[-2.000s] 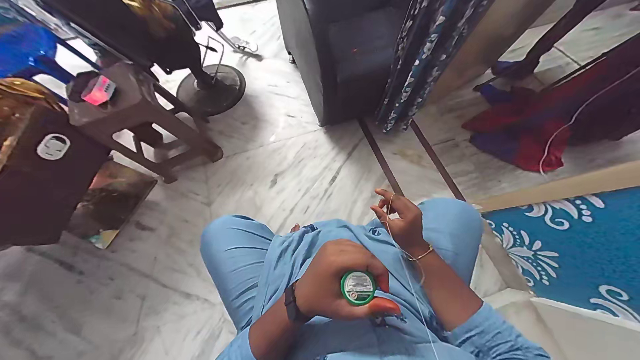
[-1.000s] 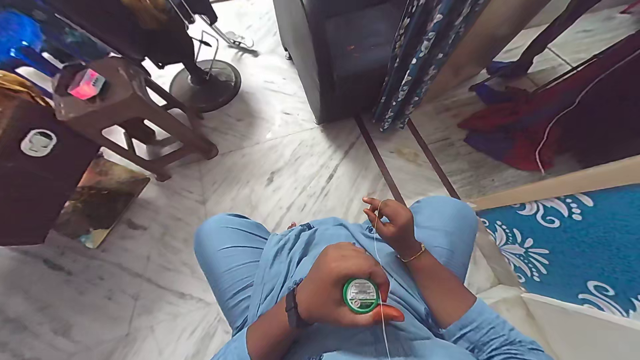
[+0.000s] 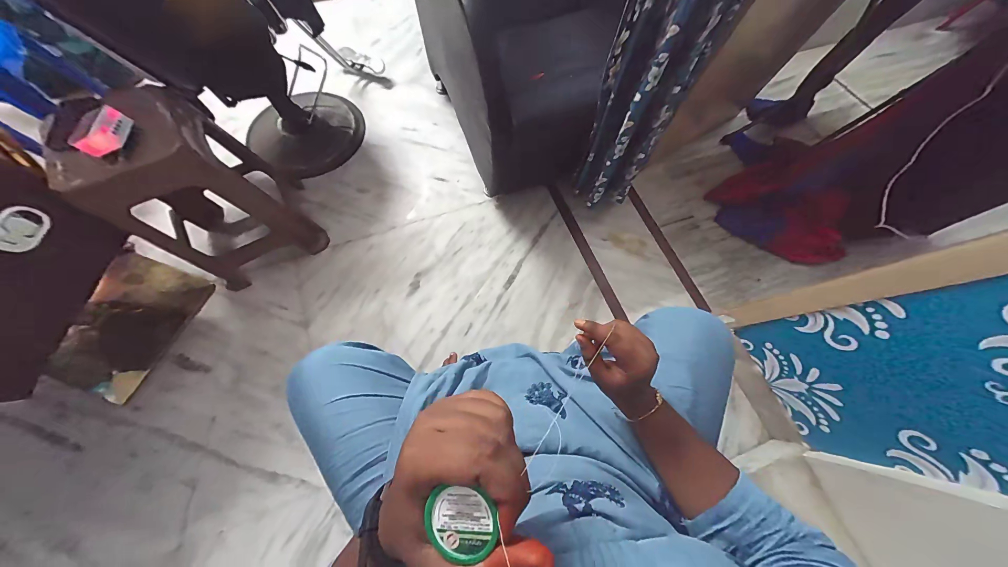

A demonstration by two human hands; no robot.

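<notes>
A green-rimmed round spool [image 3: 461, 524] with a printed label sits in my left hand [image 3: 457, 465], whose fingers curl around it near my lap. White thread [image 3: 555, 409] runs slackly from beside the spool across my blue clothing to my right hand [image 3: 622, 358]. The fingertips of that hand pinch the thread, which passes over the index finger. My right hand is above the right thigh, apart from my left hand. The spool's far side is hidden by my left palm.
A brown plastic stool [image 3: 181, 169] bears a pink and white box [image 3: 102, 131]. Near it stand a round black base [image 3: 305, 135] and a dark armchair [image 3: 543, 87]. A patterned curtain [image 3: 646, 94] hangs beside the chair; a blue patterned mat [image 3: 874, 378] lies at right.
My left hand with the spool has moved lower in the view and away from my right hand. The thread between them now hangs in a loose curve.
</notes>
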